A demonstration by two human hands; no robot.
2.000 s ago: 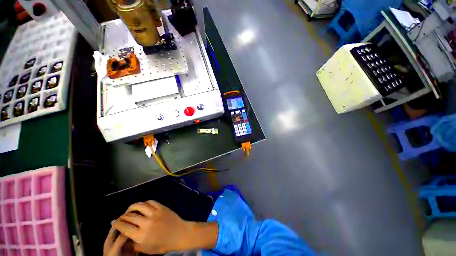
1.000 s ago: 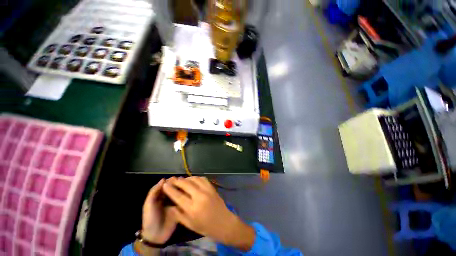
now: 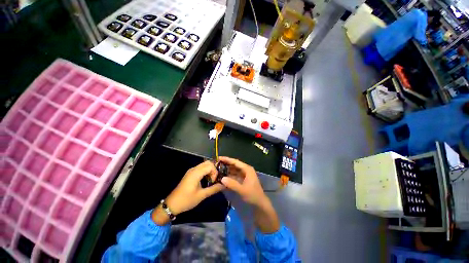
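Note:
A small black device housing (image 3: 221, 171) is held between the fingertips of both my hands, in front of the bench edge. My left hand (image 3: 193, 189) grips it from the left; a dark bracelet is on that wrist. My right hand (image 3: 244, 181) grips it from the right. The fingers hide much of the part. Beyond the hands stands the white dispensing machine (image 3: 241, 119), with an orange fixture (image 3: 242, 72) on its perforated plate. A dark fixture (image 3: 271, 73) sits right of it, under the brass dispensing head (image 3: 286, 40).
A pink compartment tray (image 3: 125, 95) lies at left. A white parts tray (image 3: 201, 22) holds several black housings. A teach pendant (image 3: 290, 152) and a small metallic strip (image 3: 261, 148) lie near the machine's front. An orange-yellow cable (image 3: 217, 146) hangs forward. A person in blue (image 3: 403, 36) is at upper right.
The view has swung left, showing more of the pink tray. My hands, earlier closed together with the part hidden, now hold a black housing visibly between the fingertips.

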